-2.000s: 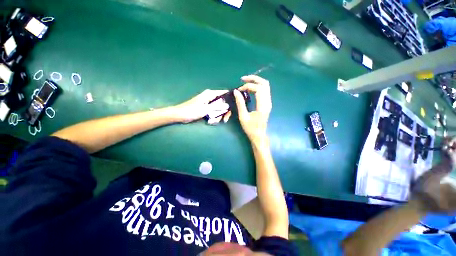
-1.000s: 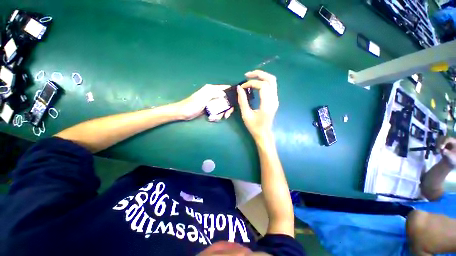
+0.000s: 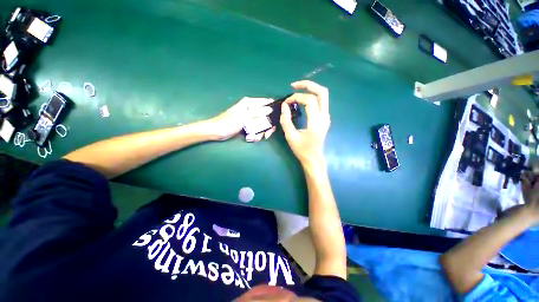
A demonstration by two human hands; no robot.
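Note:
A black phone unit (image 3: 278,113) with a bright white rectangle at its lower left end is held over the green bench in front of me. My left hand (image 3: 245,120) grips the end with the white area. My right hand (image 3: 304,121) pinches the other end between thumb and fingers. The fingers hide much of the unit, and whether the right hand holds a small part as well cannot be told.
A phone pile (image 3: 7,85) and a phone (image 3: 51,118) among white loops lie at the left. Another phone (image 3: 387,147) lies right of my hands. A metal post (image 3: 473,79), a white sheet (image 3: 449,194) with black parts and a neighbour's arm (image 3: 490,242) are farther right.
Both hands stay nearly in place on the phone unit. The view has shifted slightly, so the phone at the right appears farther right. The neighbour's arm has moved.

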